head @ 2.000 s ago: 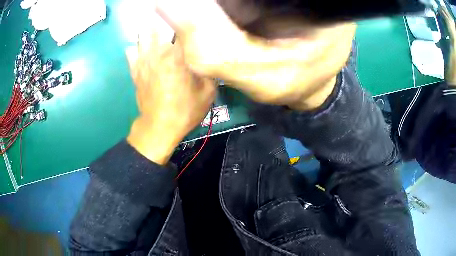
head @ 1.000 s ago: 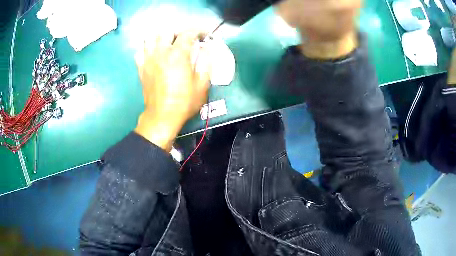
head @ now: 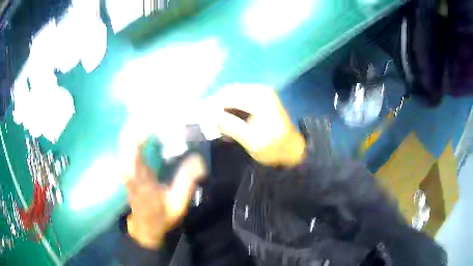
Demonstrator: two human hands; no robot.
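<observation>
The view is blurred and strongly washed out. My left hand (head: 161,195) is low at the table's front edge, thumb and fingers apart, with green and dark background showing between them. My right hand (head: 262,127) is up and right of it, fingers pointing left into the glare; whether it holds something is hidden. A pale shape (head: 194,133) shows between the hands, too blurred to name. White plastic housings (head: 49,106) lie heaped at the left. The red wire bundle (head: 37,208) with silvery ends (head: 45,162) lies at lower left. No screwdriver is visible.
The green bench top (head: 233,54) runs diagonally, its front edge rising to the upper right. Brown cardboard-like pieces (head: 415,171) and a shiny rounded object (head: 358,101) are below at right, by the blue floor. Dark clothing of a person (head: 446,47) is at upper right.
The view has turned and tilted. My right hand has come down and left, close to my left hand; the black screwdriver is out of view. My left hand has lowered and its fingers have spread.
</observation>
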